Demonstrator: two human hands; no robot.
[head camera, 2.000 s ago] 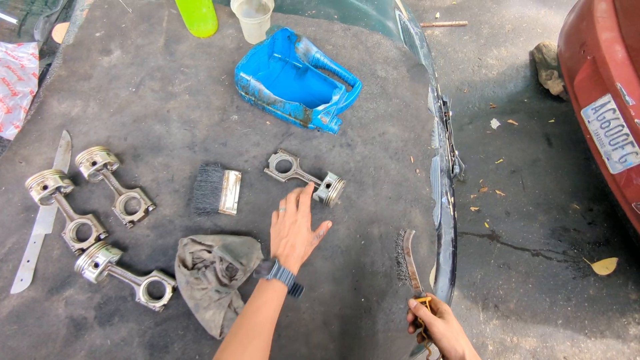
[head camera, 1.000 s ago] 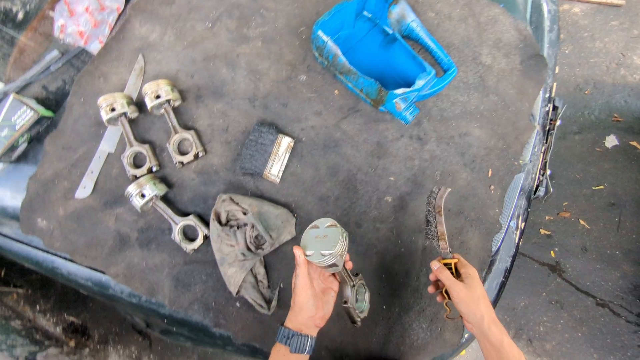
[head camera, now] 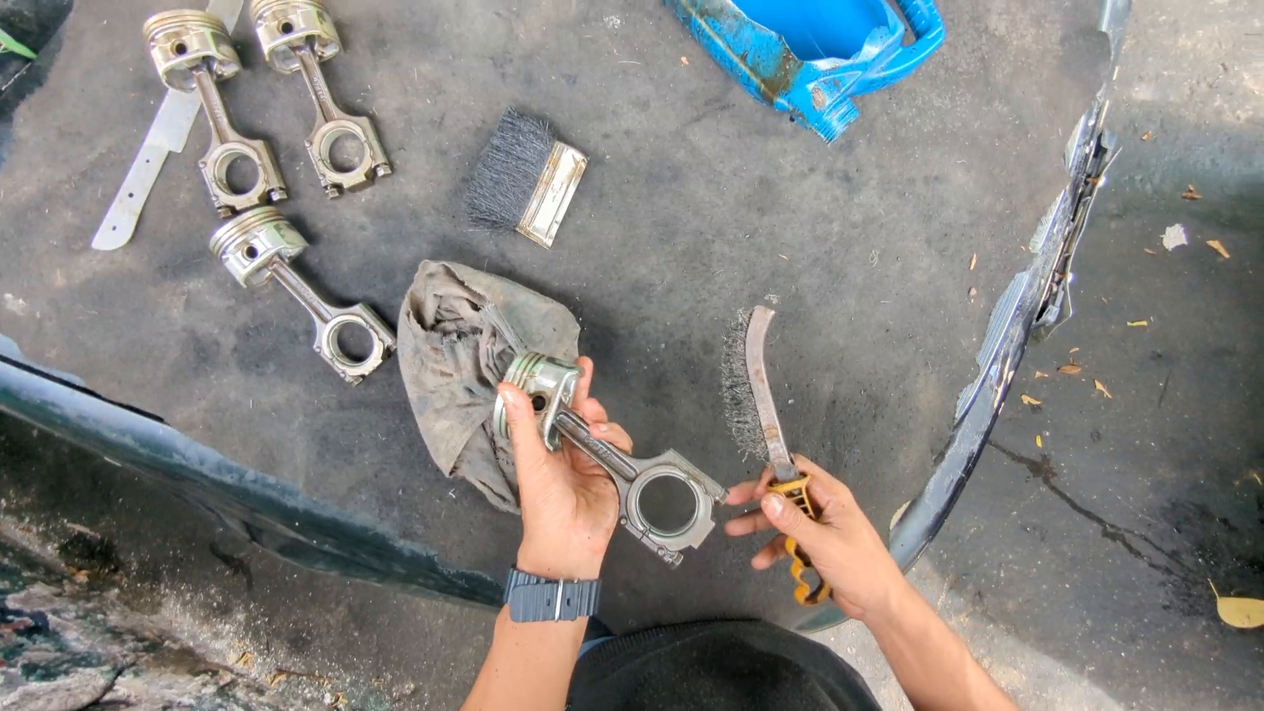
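Note:
My left hand, with a watch at the wrist, grips a piston with its connecting rod by the piston end; the rod's big end points toward my right hand. A wire brush with a curved metal back and yellow handle is in my right hand, bristles facing left. A crumpled grey rag lies partly behind the held piston. Several more pistons with rods lie at the upper left: one, another and a lower one. A flat brush with dark bristles rests above the rag.
A cut-open blue plastic jug lies at the top. A flat metal blade is partly under the leftmost piston. The dark work surface ends at a curved, damaged edge on the right and another edge at lower left.
Two seconds ago the piston lay on the surface beside my left hand; now that hand holds it. Since one second ago its crown has turned away and the rod points right. The view has shifted.

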